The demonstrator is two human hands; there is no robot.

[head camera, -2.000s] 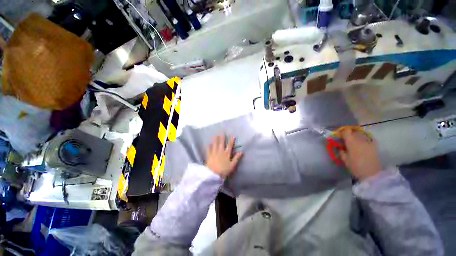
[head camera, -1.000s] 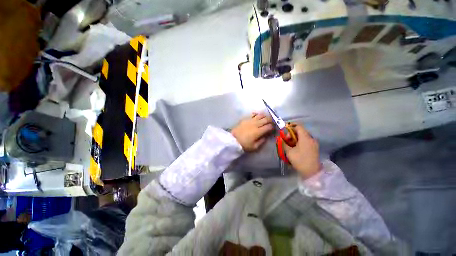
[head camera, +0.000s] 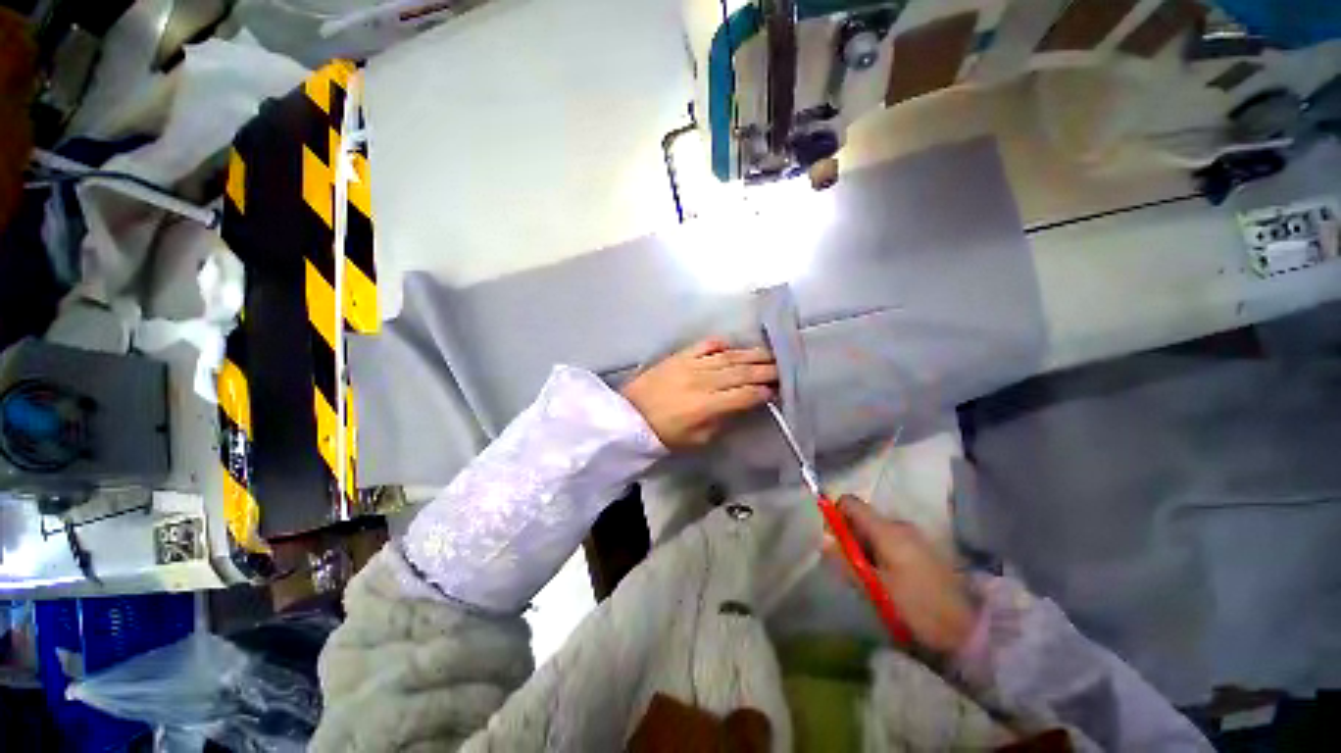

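A grey cloth panel (head camera: 941,250) lies on the machine bed, with short dark slit lines and a narrow folded strip (head camera: 784,346) running down from the lamp glare. My left hand (head camera: 703,394) lies on the panel, fingertips at the left side of the strip, pressing or pinching it; which is hard to tell. My right hand (head camera: 909,571) grips the scissors (head camera: 862,565) by the red-orange handles, nearer my body. The slim blades point up and away, their tips beside my left fingertips at the strip. Glare hides the needle area.
The white sewing machine head (head camera: 956,88) stands beyond the panel. A black board with yellow diagonal tape (head camera: 280,294) is at the left, a small grey machine (head camera: 88,419) beyond it. More grey panels (head camera: 1162,515) hang at the right. A clear plastic bag (head camera: 191,684) lies at lower left.
The scissors have moved down towards my body, their tips now by my left fingertips. My left hand has come in to the strip from farther left. The view has shifted closer over the work.
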